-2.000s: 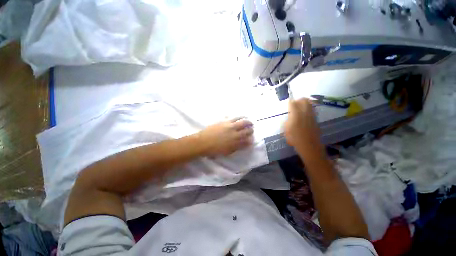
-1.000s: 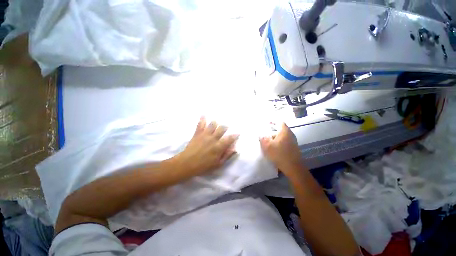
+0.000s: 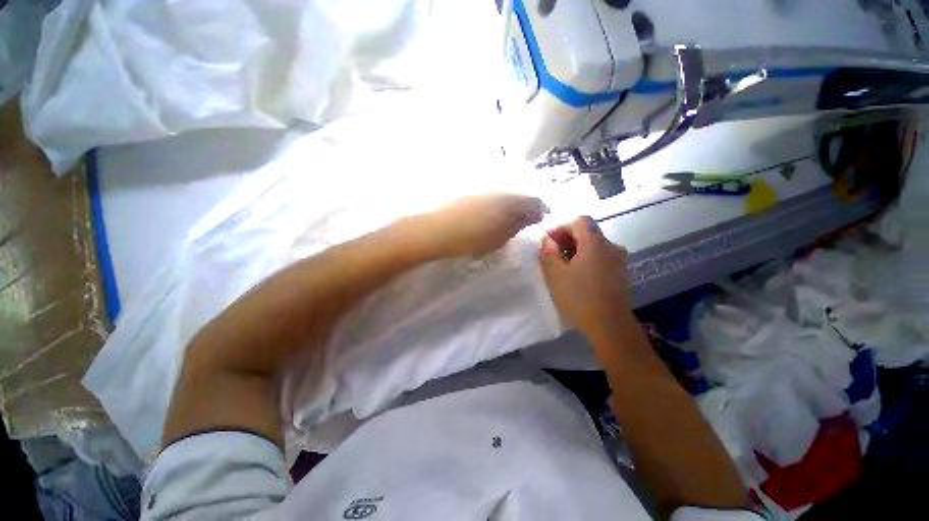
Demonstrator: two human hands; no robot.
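The white fabric garment piece (image 3: 438, 326) lies across the table front, partly overexposed near the needle. My left hand (image 3: 494, 222) rests on the cloth just left of the needle area, its fingertips at the edge of the glare. My right hand (image 3: 586, 267) pinches the cloth's right edge below the presser foot area (image 3: 608, 183), fingers curled. The sewing machine head (image 3: 570, 71), white with a blue stripe, stands above both hands. Whether the cloth is under the foot is lost in the glare.
Green-yellow and blue snips (image 3: 708, 184) and a yellow piece (image 3: 760, 197) lie right of the needle. Scissors (image 3: 851, 163) are farther right. A white cloth heap (image 3: 183, 71) lies back left, beside brown taped cardboard (image 3: 46, 275). More white cloth (image 3: 774, 356) is heaped at the right.
My left hand has moved right and up towards the needle, drawing cloth into folds. My right hand stays near the cloth's right edge, now with fingers more curled. The camera view has also shifted.
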